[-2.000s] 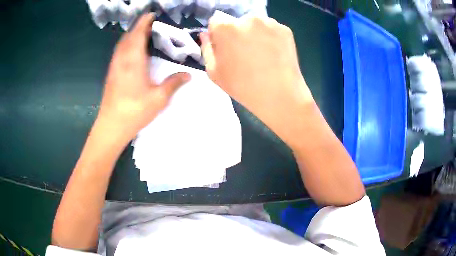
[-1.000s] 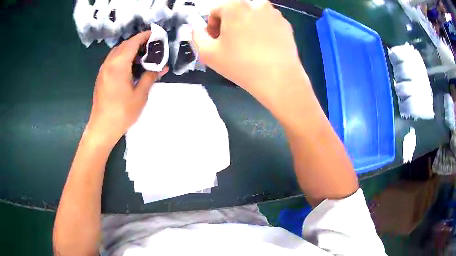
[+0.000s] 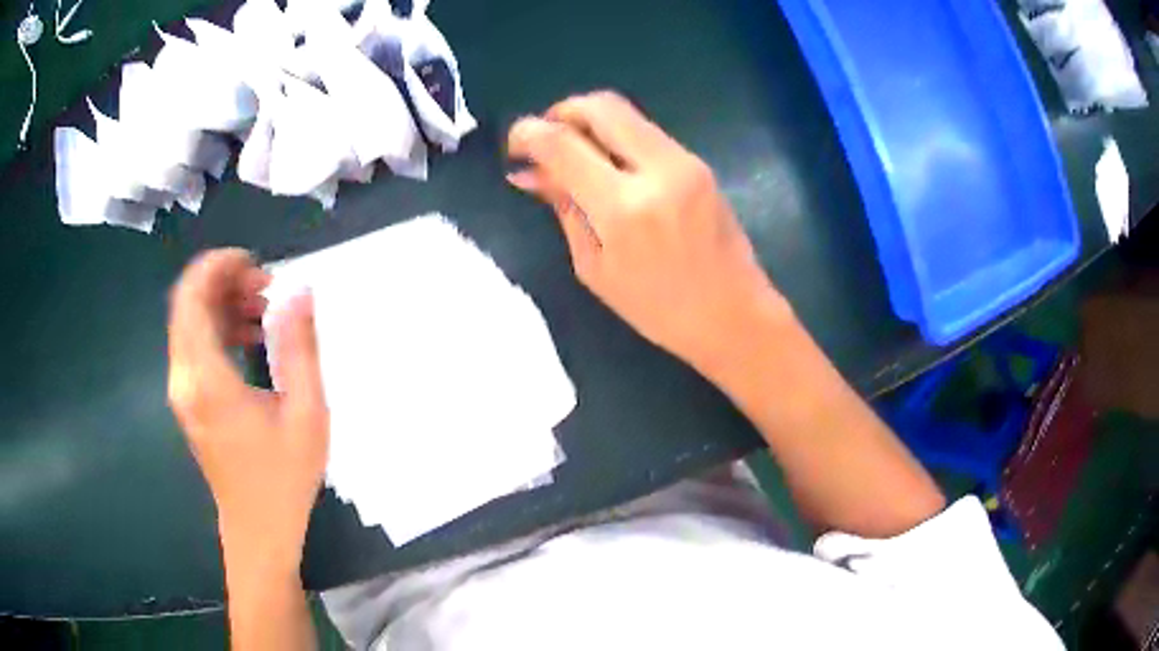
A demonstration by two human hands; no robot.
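A stack of white sheets (image 3: pixel 426 382) lies fanned on the dark green table, with stepped edges nearest me. My left hand (image 3: pixel 254 382) is at the stack's left edge, fingers bent and thumb over the sheets; whether it pinches a sheet cannot be told. My right hand (image 3: pixel 636 204) is above the table to the right of the stack, fingers curled and slightly blurred, with nothing visible in it. A row of wrapped adapters (image 3: pixel 292 121) stands beyond the stack; a dark block shows in the right-end packet's opening.
A long blue bin (image 3: pixel 947 165) is at the right. White packets (image 3: pixel 1084 54) and a white scrap (image 3: pixel 1112 191) lie beyond it. A thin white cable (image 3: pixel 31 76) is at the far left. A blue frame with a dark red part (image 3: pixel 1042 445) is below the table at right.
Both hands have left the wrapped adapters they held. My left hand has come down to the stack, my right hand has moved back from the row. The view has shifted and turned.
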